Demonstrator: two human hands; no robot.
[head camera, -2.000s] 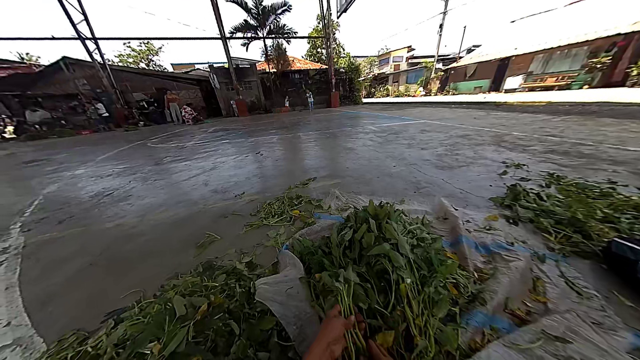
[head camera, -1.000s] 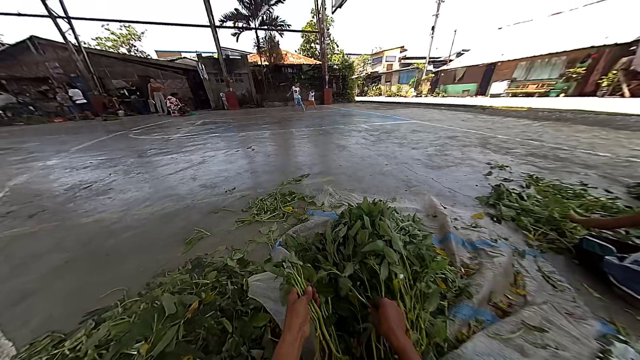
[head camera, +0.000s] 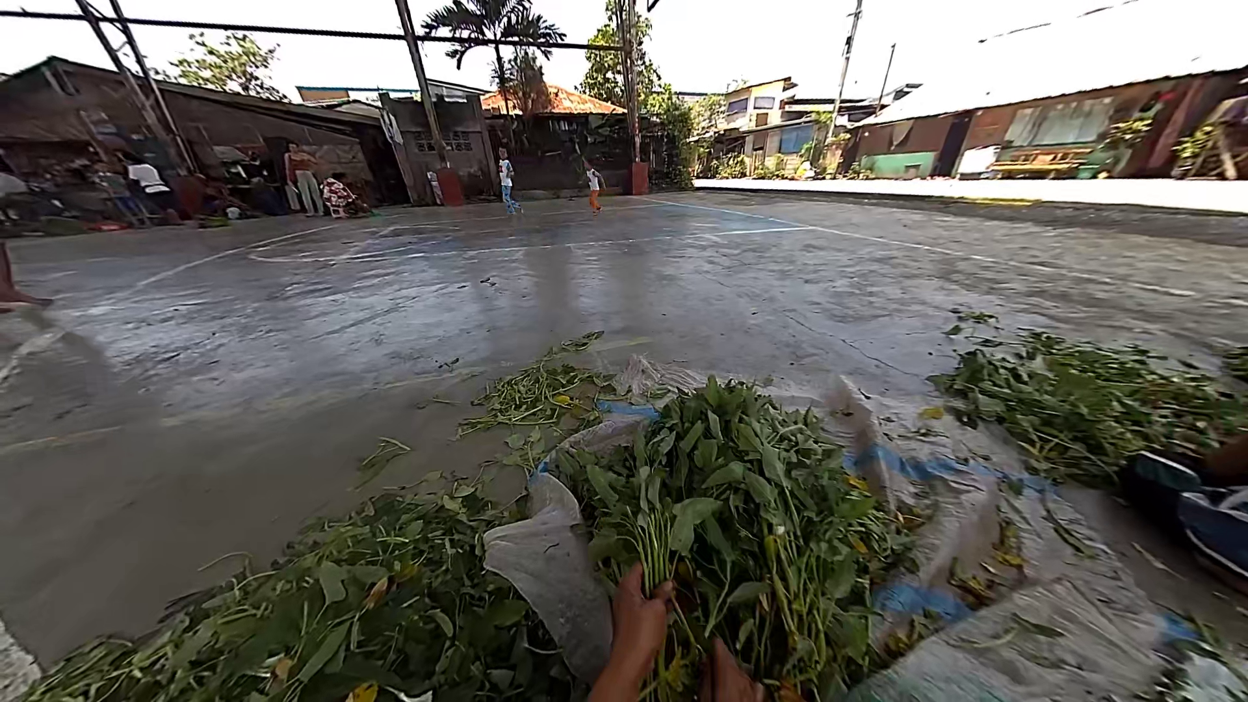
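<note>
At the bottom centre, my left hand (head camera: 639, 619) is closed around the stems of a small bunch of leafy greens (head camera: 655, 531), which stands upright with its leaves up. Just right of it and lower, my right hand (head camera: 726, 675) touches the lower stems of the large heap of leafy greens (head camera: 751, 478); its fingers are partly hidden by leaves and the frame edge. That heap lies on a whitish woven plastic sack (head camera: 551, 565) with blue stripes, spread on the concrete. Another pile of greens (head camera: 380, 595) spreads at the lower left, beside the sack.
More greens (head camera: 1082, 400) lie at the right, near a seated person's dark shoe (head camera: 1209, 517). Loose stems (head camera: 536, 390) are scattered ahead on the concrete court (head camera: 487, 292). A person's bare foot (head camera: 15, 292) shows at the left edge. Several people are far off by the buildings.
My right hand has moved lower and closer to my left hand since one second ago. A bare foot has come into view at the left edge.
</note>
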